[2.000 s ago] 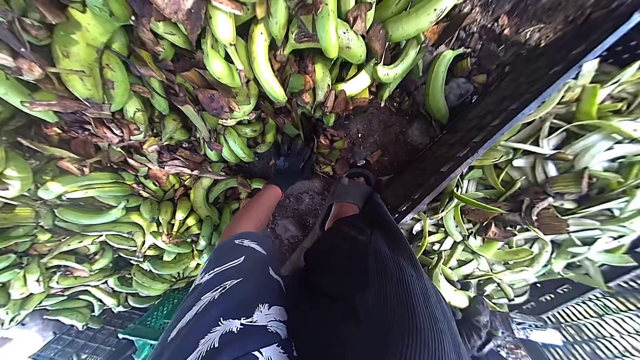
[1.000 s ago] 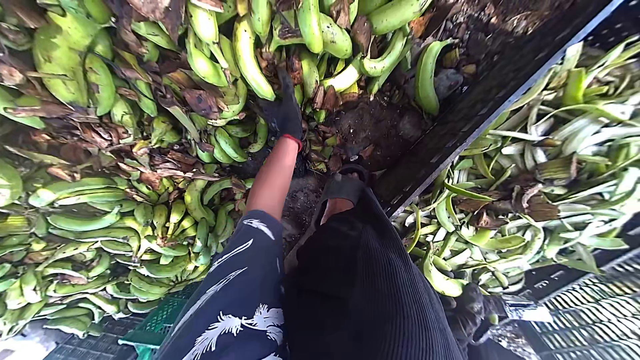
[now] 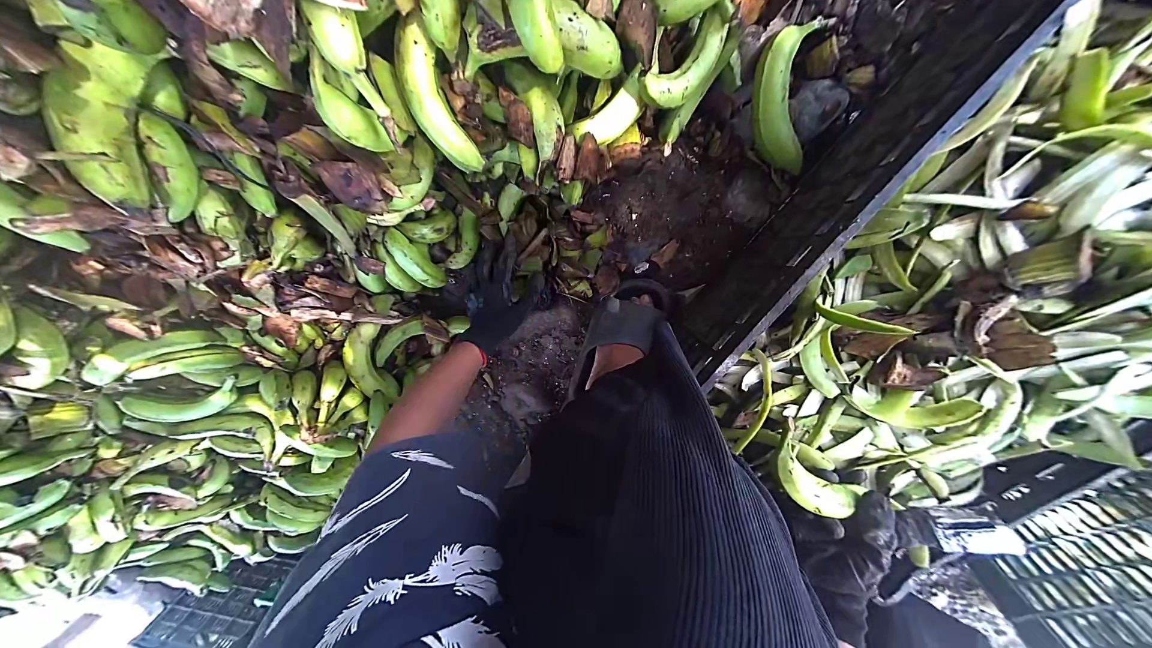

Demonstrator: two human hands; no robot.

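My left hand [image 3: 499, 301], in a dark glove with a red band at the wrist, reaches down left of centre. Its fingers are spread over dark ground and plant scraps, beside small green bananas or plantains [image 3: 414, 259]; no held item shows. Low on the right, my right hand [image 3: 846, 553], also dark-gloved, is closed around a tool with a shiny metal part [image 3: 976, 531]. Its grip is partly hidden, and the tool's exact kind cannot be told. Larger green fruit [image 3: 436, 94] lies in a heap above my left hand.
A black perforated plastic crate wall [image 3: 810, 243] runs diagonally at the right, with green peels [image 3: 936, 405] beyond it. My sandaled foot [image 3: 621, 333] stands near its lower end. Heaped green fruit [image 3: 180, 405] and dry brown leaves fill the left. Slatted crates [image 3: 1080, 531] show at the lower right.
My left hand has gone up to the hanging edge of the larger fruit a second ago and come back down toward my foot. My right hand stays low at the right.
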